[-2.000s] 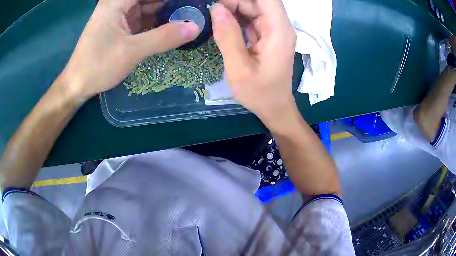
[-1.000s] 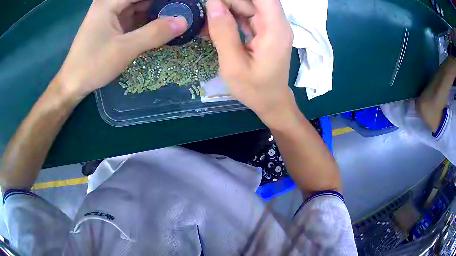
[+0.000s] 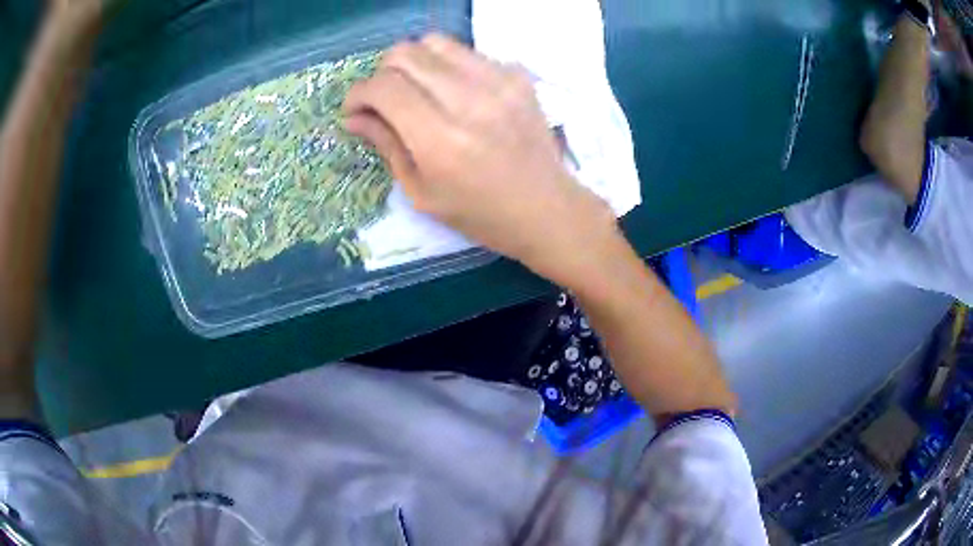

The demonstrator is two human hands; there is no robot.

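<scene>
A clear shallow parts tray (image 3: pixel 187 304) holds a heap of small green and silvery strips (image 3: pixel 267 171), with a white slip (image 3: pixel 405 237) at its right end. My right hand (image 3: pixel 459 139) is over the right part of the heap, blurred, fingers bent down toward the strips. Whether it pinches a strip cannot be seen. My left forearm reaches up along the left edge; my left hand is cut off by the top edge. The black disc is not in view.
A white cloth or paper (image 3: pixel 613 139) lies right of the tray on the green bench (image 3: pixel 704 128). A blue bin (image 3: pixel 597 427) of black round units stands below the bench. Another person's arm (image 3: pixel 902 117) is at the right.
My hands have parted. My left hand has gone up and out of the picture, and the black disc is gone from view. My right hand has come over the heap. The tray shows lower and larger.
</scene>
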